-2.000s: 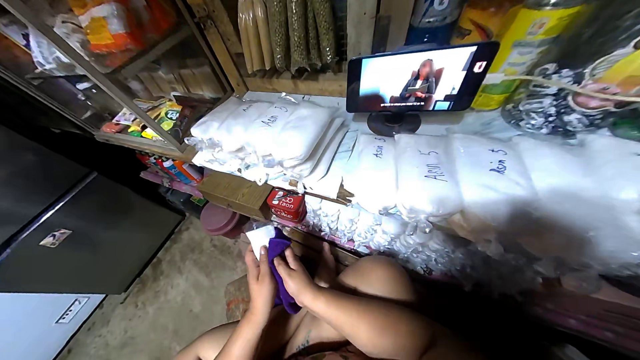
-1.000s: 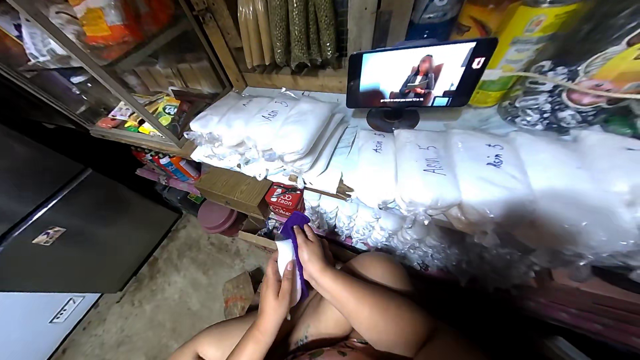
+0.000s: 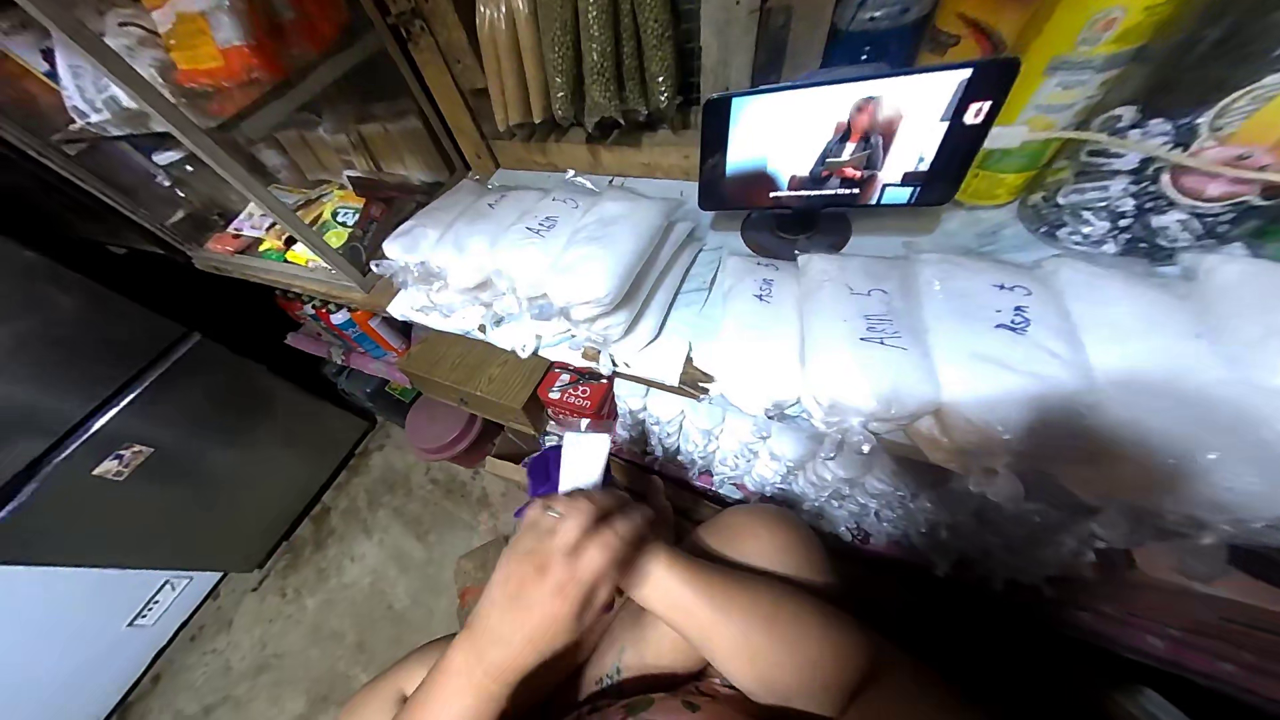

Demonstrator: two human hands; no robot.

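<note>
Both my hands are together above my lap, at the lower middle of the view. My left hand is closed around a small white block or packet and a purple cloth or pouch, whose upper ends stick out past the fingers. My right hand lies against the left one, its fingers overlapping it; whether it grips the items too is hidden. Just beyond them stands a red tin or box. White filled plastic bags with handwriting lie in a row on the counter ahead.
A phone playing a video stands on a round black base. More white bags are stacked left of it. Small knotted bags hang below the counter edge. A wooden box, a pink round tub and a dark appliance are leftward.
My hands were apart along the white and purple items one second ago; now they are bunched together over the lower part. The white piece now points up beside the purple one.
</note>
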